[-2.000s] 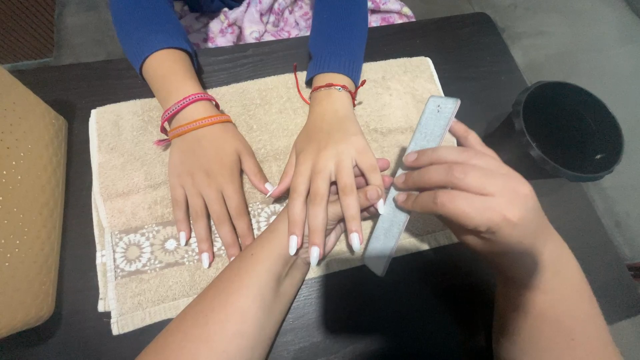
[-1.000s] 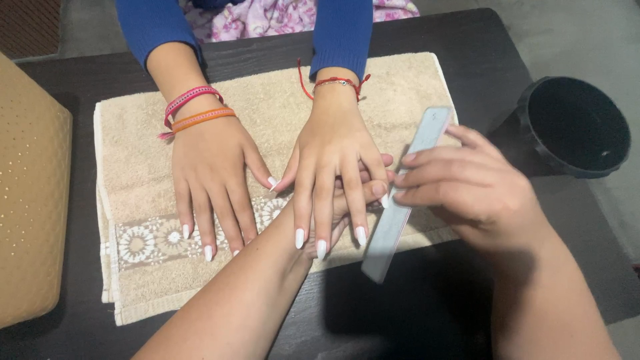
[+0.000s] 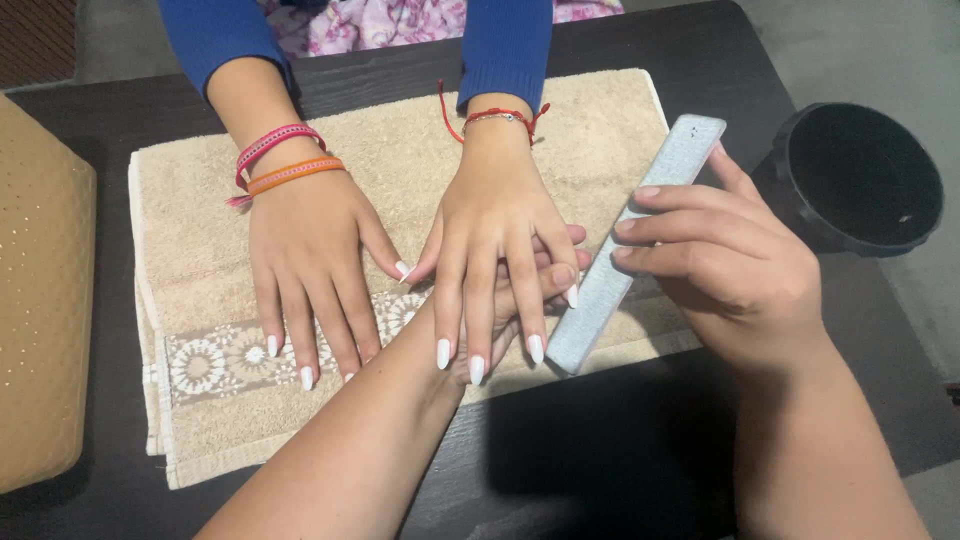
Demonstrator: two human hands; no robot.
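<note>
My right hand [image 3: 724, 255] grips a grey nail file [image 3: 634, 247] by its upper half, fingertips on its face. The file slants, its lower end close to the little finger's nail on another person's hand [image 3: 499, 225]. Under that hand lies my left hand [image 3: 517, 300], partly hidden, with its thumb and fingers holding the little finger. White polish or coating covers the long nails. The person's other hand [image 3: 307, 247] rests flat on a beige towel [image 3: 600, 112], a pink and an orange woven bracelet at its wrist. A red string bracelet [image 3: 499, 115] circles the nearer wrist.
A dark wooden table [image 3: 705, 45] carries the folded towel with its patterned band [image 3: 199, 367]. On the left stands a tan container [image 3: 41, 300] with gold dots. A black round bin [image 3: 862, 180] is beyond the table's right side. Blue sleeves [image 3: 504, 52] reach in from the far edge.
</note>
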